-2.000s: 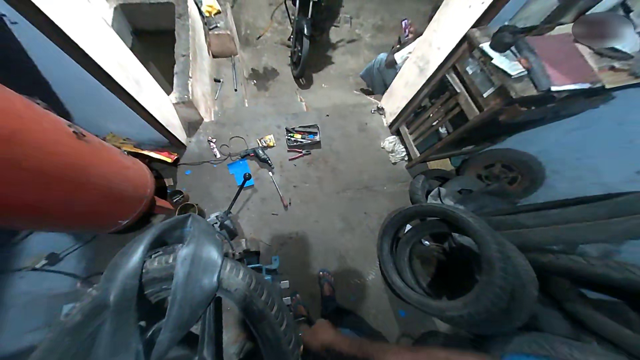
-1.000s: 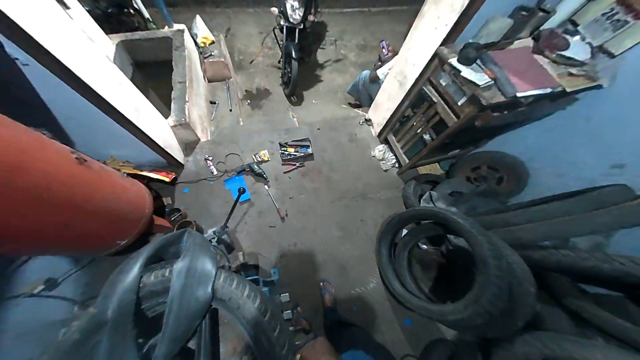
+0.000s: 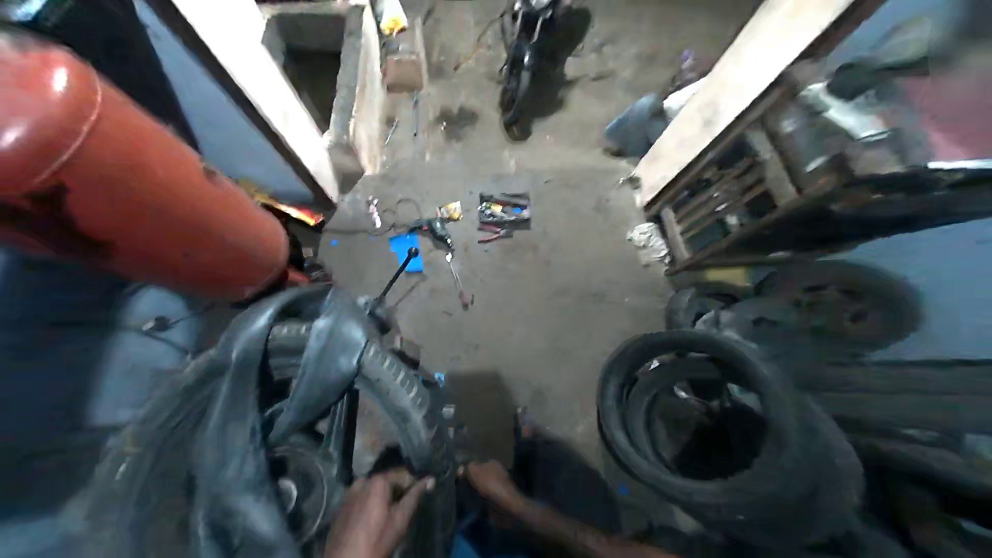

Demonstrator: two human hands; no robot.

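My left hand (image 3: 376,508) lies at the near edge of a black tire (image 3: 403,391), its thumb and fingers a little apart. Just right of it, my right hand (image 3: 490,482) reaches in with its fingertips at the tire's right side; blur hides whether either hand grips anything. A deflated black inner tube (image 3: 333,364) drapes over the tire. Beyond, on the floor, lie a power drill (image 3: 436,229), a blue sheet (image 3: 408,249), red-handled pliers (image 3: 493,234) and an open tool box (image 3: 504,211).
A large red cylinder (image 3: 170,186) stands at left. Stacked tires (image 3: 682,341) and a wooden shelf unit (image 3: 728,194) line the right. A motorcycle (image 3: 521,74) stands at the far side, and another person (image 3: 639,120) sits partly behind the white post (image 3: 748,93).
Both my hands have come to the tire's near edge; one second ago only part of a hand showed at the bottom. The view has shifted.
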